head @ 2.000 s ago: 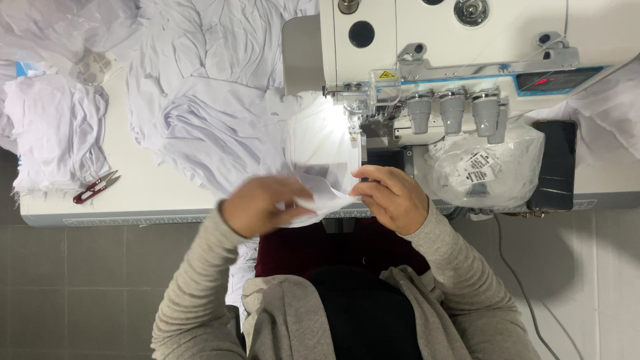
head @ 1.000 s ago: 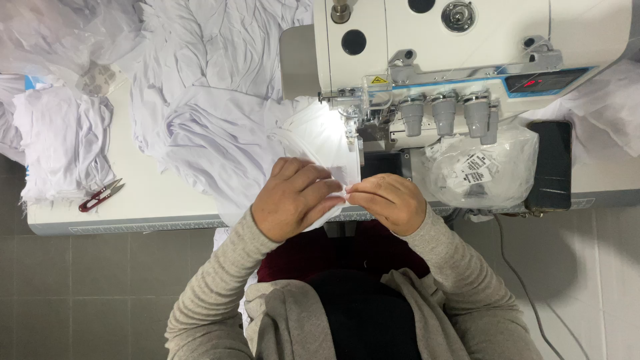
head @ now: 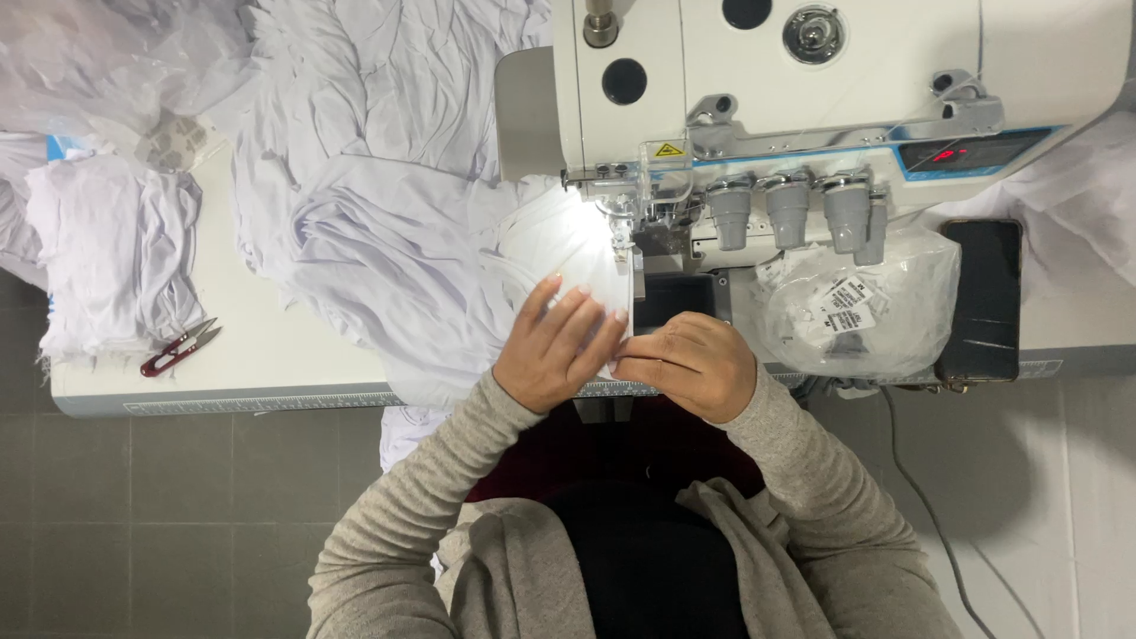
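Observation:
White fabric [head: 568, 253] lies under the lit presser foot [head: 624, 248] of an overlock sewing machine [head: 799, 98]. My left hand [head: 559, 344] rests flat on this fabric, fingers spread and pointing at the machine. Beside it, at the fabric's near right edge, my right hand [head: 690, 364] pinches the edge between thumb and fingers. The two hands nearly meet at the table's front edge. A large heap of white cloth [head: 382, 204] joins or overlaps the fabric on the left; which of the two cannot be told.
Red-handled thread snips [head: 179, 346] lie beside a stack of white cloth pieces [head: 115, 257] at the left. Clear plastic [head: 115, 62] covers the back left. Right of my hands are a plastic bag of labels [head: 852, 306] and a dark phone [head: 981, 297]. A cable [head: 923, 497] hangs below.
My left hand has gone from gathering the fabric edge beside my right hand to lying flat on the fabric. My right hand stays at the edge. The fabric near the foot now looks flatter.

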